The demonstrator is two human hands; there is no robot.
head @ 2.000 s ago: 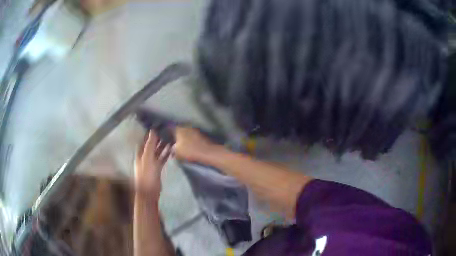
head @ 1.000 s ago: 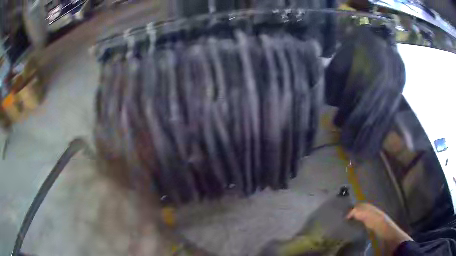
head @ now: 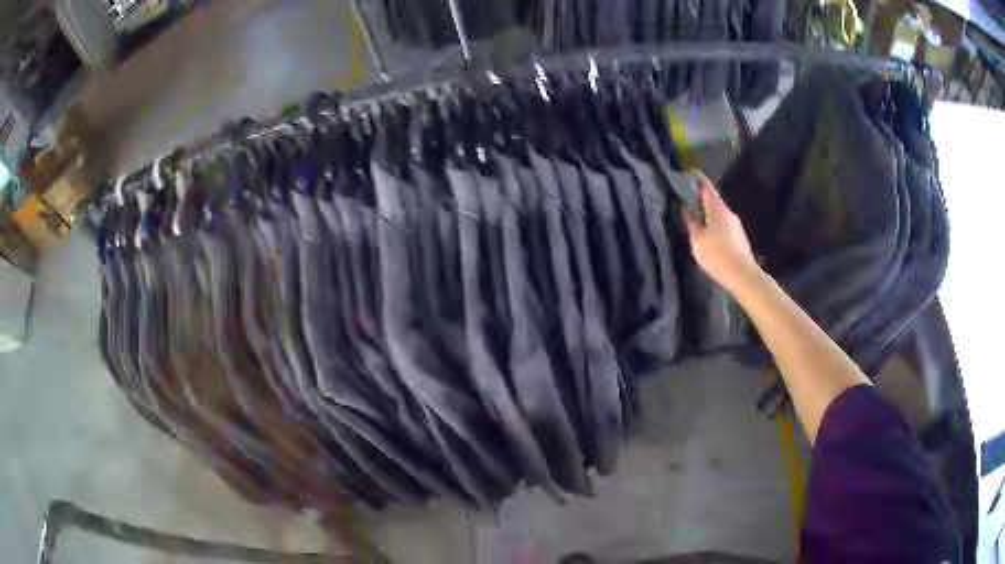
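Note:
A long row of dark garments [head: 441, 286] hangs from a curved metal rail [head: 364, 97], packed close together, with hooks over the bar. My right hand [head: 719, 234] reaches in from the lower right. Its fingers are closed on the shoulder edge of a dark garment [head: 685, 190] at the right end of the row; the fingertips are partly hidden by cloth. The garment's lower part is hard to tell from its neighbours. My left hand is out of the picture.
A second dark bunch [head: 843, 209] hangs just right of my hand. More dark garments [head: 661, 39] hang behind. A white table [head: 970, 220] stands at the right edge, boxes [head: 50, 215] at the far left, and a low rack bar [head: 165, 540] near the bottom.
My right hand has risen from the lower right to the row's right end, and the garment it held low is now up at the row. The view has become sharper.

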